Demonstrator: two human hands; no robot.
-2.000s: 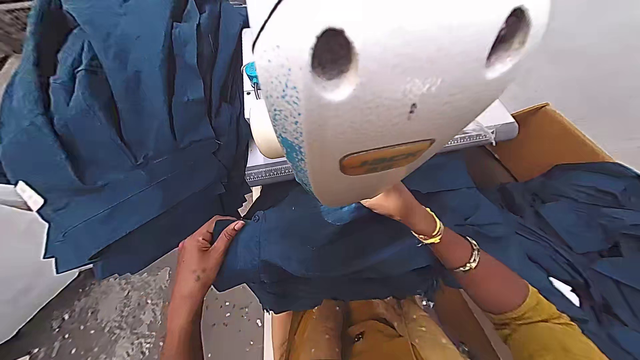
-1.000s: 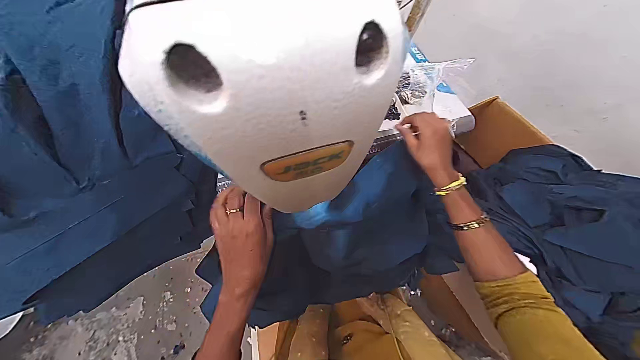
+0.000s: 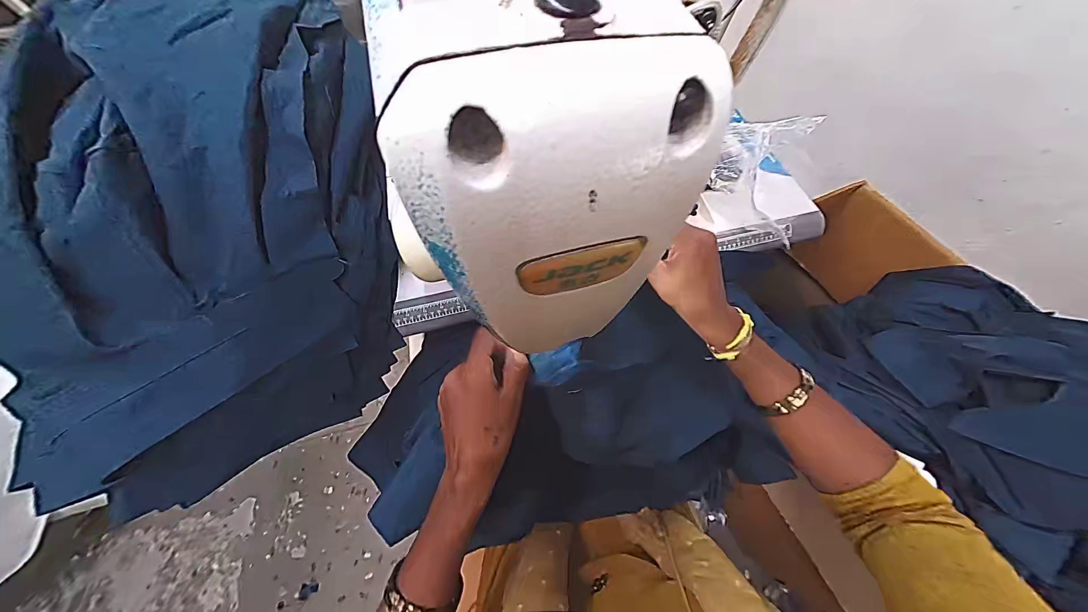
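Observation:
A white Jack sewing machine head [image 3: 561,170] fills the upper middle and hides the needle area. Dark blue fabric [image 3: 646,391] hangs over the front of the machine bed and across the lap. My left hand [image 3: 484,399] is at the lower left of the machine head, its fingertips partly hidden, on the fabric's upper edge. On the other side, my right hand [image 3: 693,276] is curled at the fabric by the bed, its fingers partly behind the head. Whether either hand pinches the cloth cannot be told.
A thick stack of dark blue cut fabric [image 3: 195,323] lies at the left. To the right, a cardboard box [image 3: 875,229] stands beside more heaped blue fabric [image 3: 977,357]. Clear plastic wrapping [image 3: 756,157] rests on the machine bed [image 3: 773,208], which has a ruler edge.
My right hand has moved away from beside the plastic wrapping, down and left to the machine head. My left hand stays by the head's lower left. The view has shifted.

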